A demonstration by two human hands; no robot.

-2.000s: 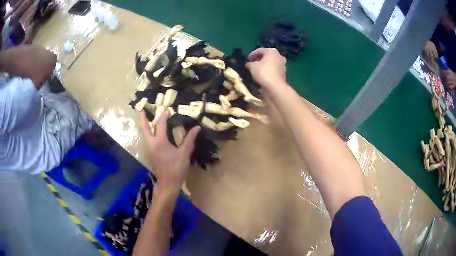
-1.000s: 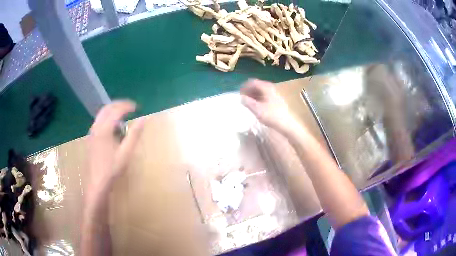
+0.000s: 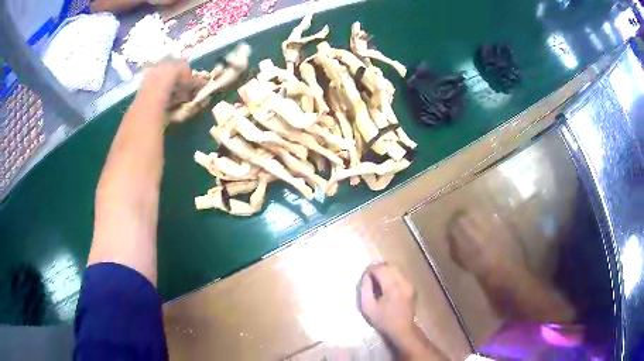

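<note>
A heap of cream leg bodies (image 3: 303, 116) lies on the green conveyor belt, a few with dark strips between them. My left hand (image 3: 169, 74) is at the belt's far edge, blurred, its fingers around a cream leg body (image 3: 205, 90) that sticks out to the right, left of the heap. My right hand (image 3: 387, 296) is low over the brown bench, fingers curled in. A small dark spot shows between its fingers; I cannot tell if it is a gap or a thing.
Two dark piles (image 3: 436, 95) lie right of the heap. Another dark pile (image 3: 25, 292) is at the lower left. A shiny metal-edged box (image 3: 522, 233) stands at the right, reflecting my hand. A white tray (image 3: 81, 51) and red bits (image 3: 219, 17) lie beyond the belt.
The view has turned onto the heap and moved nearer to it. My left hand has reached across the belt and taken hold of a leg body. My right hand is lower in view.
</note>
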